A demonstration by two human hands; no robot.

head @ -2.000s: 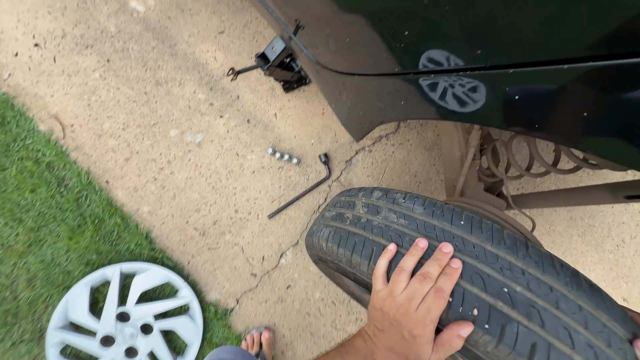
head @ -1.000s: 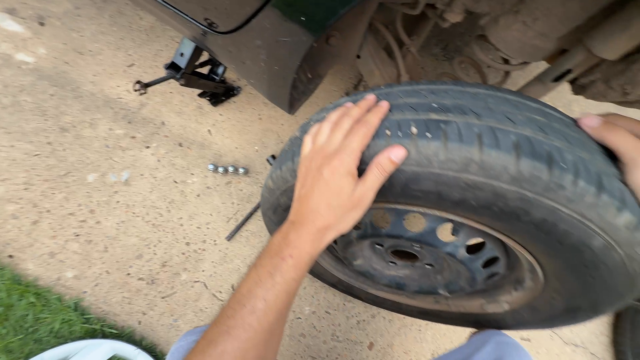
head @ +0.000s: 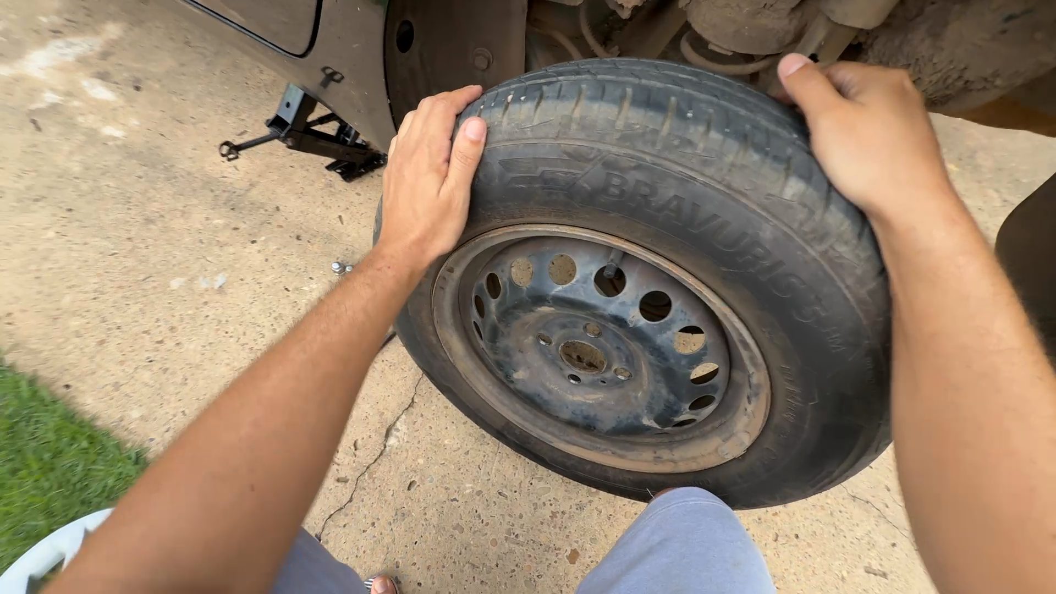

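Observation:
A car wheel, a black tire on a worn steel rim, stands upright on the concrete, its outer face toward me. My left hand grips the upper left of the tread, thumb toward the sidewall. At the upper right, my right hand holds the tread, its fingers hidden behind the tire. Center bore and bolt holes of the rim show nothing fitted in them. Behind the wheel is the car's wheel well with dirty suspension parts.
A black scissor jack stands under the car's sill at upper left. Wheel nuts lie on the concrete beside my left forearm, partly hidden. A light plastic wheel cover lies at the lower left by the grass. My knee touches or nearly touches the tire's bottom.
The wheel has turned from tread toward me to rim toward me. My right hand, out of view at first, has come onto the tire. My left hand has shifted to the tire's upper left side.

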